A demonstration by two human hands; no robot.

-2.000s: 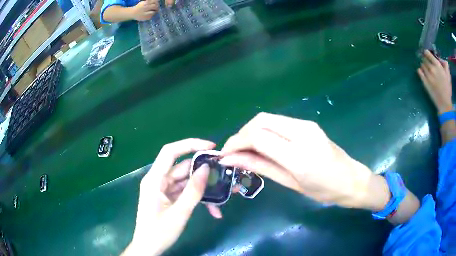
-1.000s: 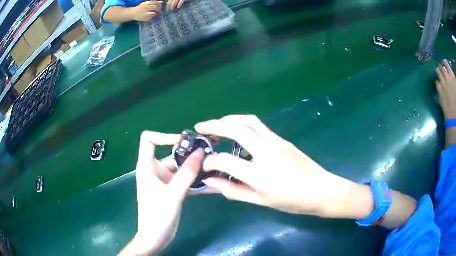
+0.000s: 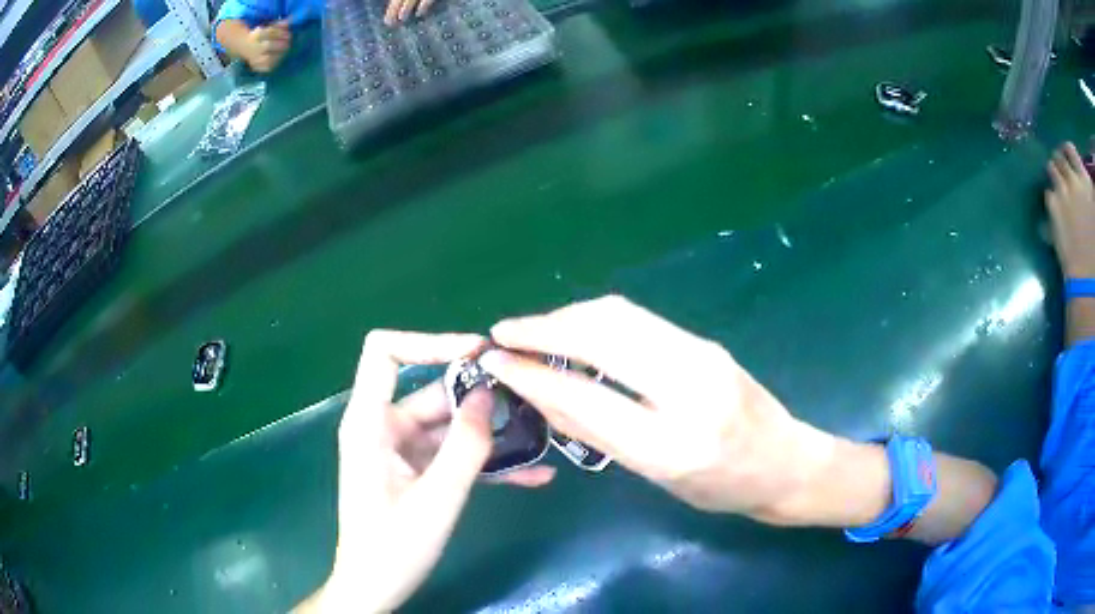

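My left hand [image 3: 408, 462] holds an open watch case [image 3: 516, 438] with a pale rim and dark inside, its thumb pressing into the interior. My right hand [image 3: 684, 420] pinches at the case's upper edge with thumb and index finger; small bright spots show there, and what lies between the fingertips is hidden. A second unit [image 3: 581, 452] lies on the green surface just right of the case, partly covered by my right hand. My right wrist wears a blue band [image 3: 909, 486].
More units lie on the green belt at left [image 3: 209, 365] and upper right [image 3: 898, 97]. A clear pocketed tray [image 3: 438, 60] is at the top beside a person's hands. A black tray [image 3: 72, 246] is far left. A grey post [image 3: 1029, 72] and another person's hand [image 3: 1070, 210] are right.
My left hand has turned the case, and its interior faces me more. The belt units have shifted slightly left. The person at the top has moved one hand off the clear tray.
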